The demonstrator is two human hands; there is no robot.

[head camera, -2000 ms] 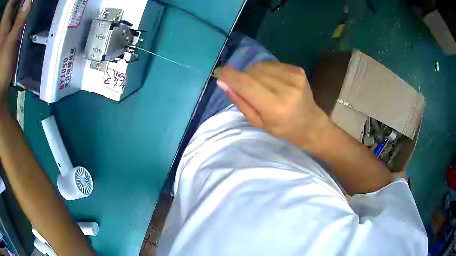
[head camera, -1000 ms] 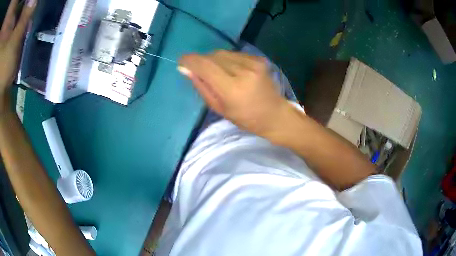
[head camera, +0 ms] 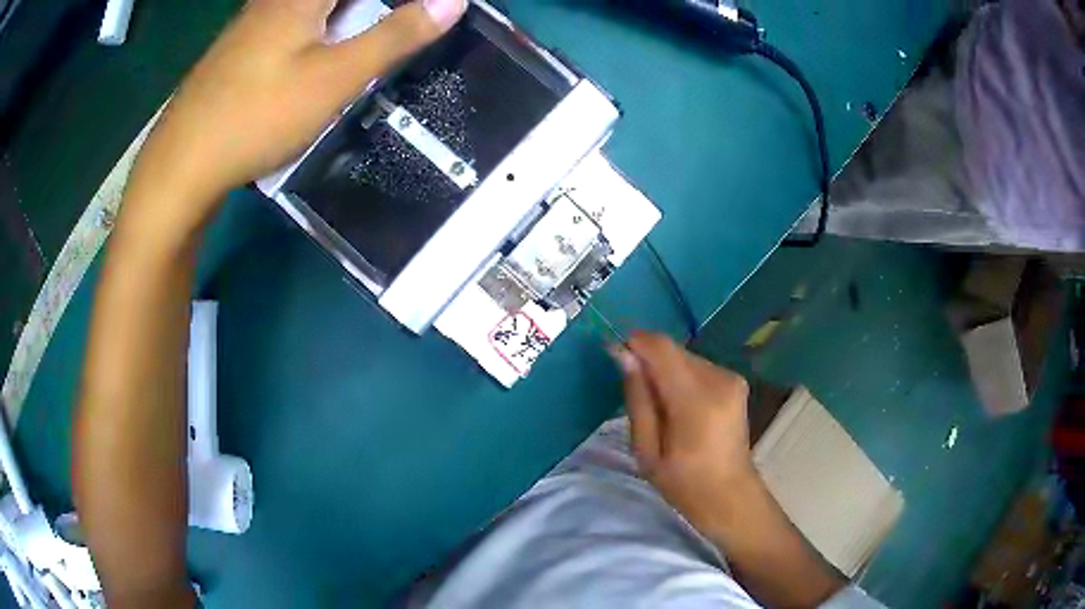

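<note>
The white screw feeder (head camera: 512, 190) stands at an angle on the green table, with dark screws (head camera: 411, 137) heaped in its tray around a pale metal bar (head camera: 431, 145). My left hand (head camera: 268, 89) grips the feeder's far end, thumb over the rim; its other fingers are partly cut off by the top edge. My right hand (head camera: 684, 405) pinches a thin metal pick (head camera: 604, 319), its tip at the metal pick-up block (head camera: 557, 248) on the front ledge. Whether the tip touches a screw cannot be told.
A white fan body (head camera: 214, 476) lies beside my left forearm, with more white parts (head camera: 48, 553) at bottom left. A black electric screwdriver (head camera: 702, 18) with a looping cord (head camera: 815, 131) lies at the top. Cardboard boxes (head camera: 827, 482) stand on the floor at right, beyond the table edge.
The view has turned and shifted, so the whole feeder tray and the screwdriver now show. My right hand with the pick is nearer the feeder's front. My left hand stays on the feeder.
</note>
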